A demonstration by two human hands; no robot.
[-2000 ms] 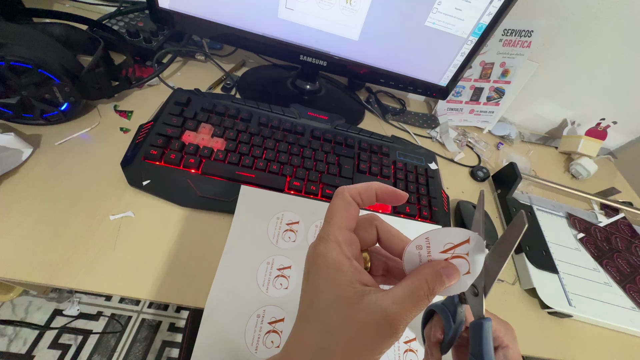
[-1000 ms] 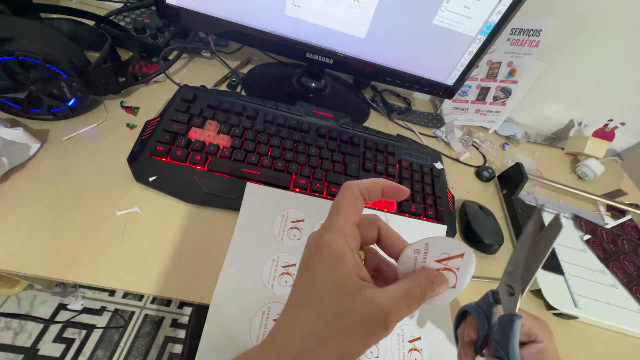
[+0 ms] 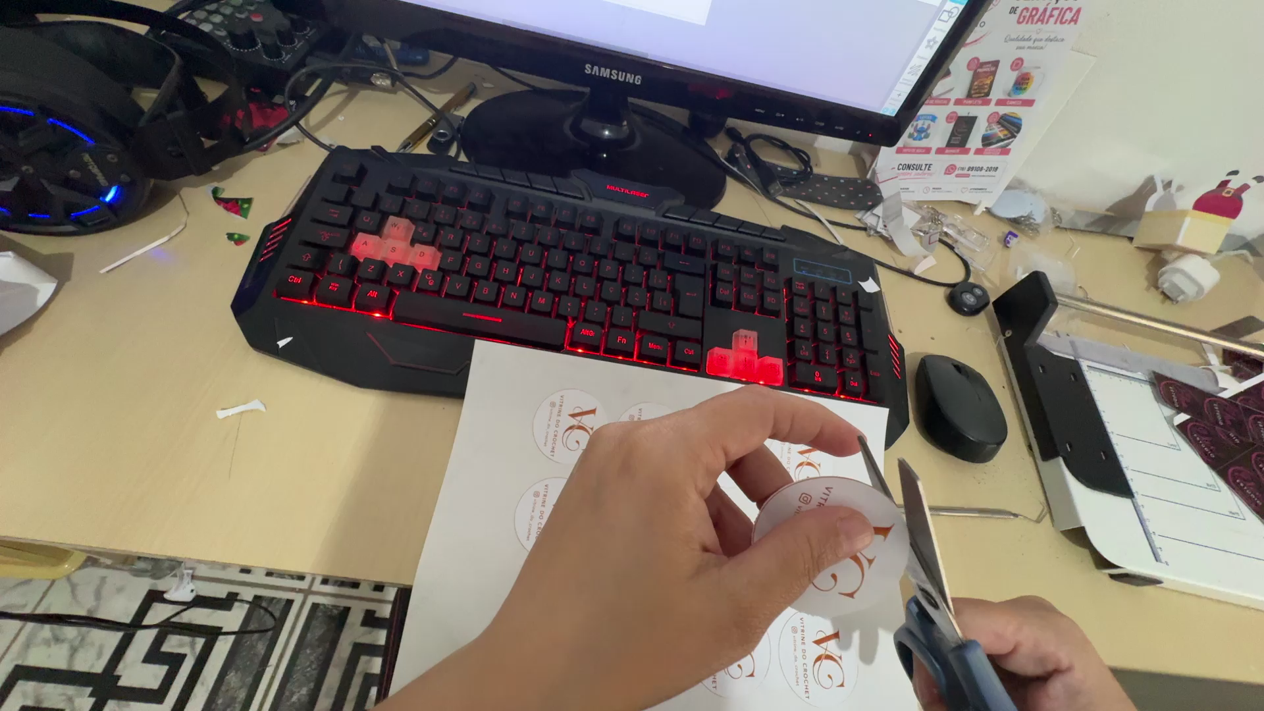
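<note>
My left hand (image 3: 681, 523) pinches a round white paper label (image 3: 849, 583) with orange lettering between thumb and fingers. At its right edge are the parted blades of scissors (image 3: 933, 563) with blue-grey handles. My right hand (image 3: 1027, 642) holds them by the handles, its fingers partly hidden behind them. Beneath my left hand a white sheet (image 3: 464, 494) printed with several round labels of the same design lies on the desk, its top edge against the keyboard (image 3: 523, 267).
A black mouse (image 3: 960, 407) and a paper trimmer (image 3: 1136, 474) lie to the right. The monitor (image 3: 612, 74) stands behind the keyboard, headphones (image 3: 69, 138) at the far left. Paper scraps (image 3: 241, 408) and a thin metal tool (image 3: 973, 513) are on the desk.
The scissors have come back from the right to the label's edge, where they also were two seconds ago. My left hand still holds the label.
</note>
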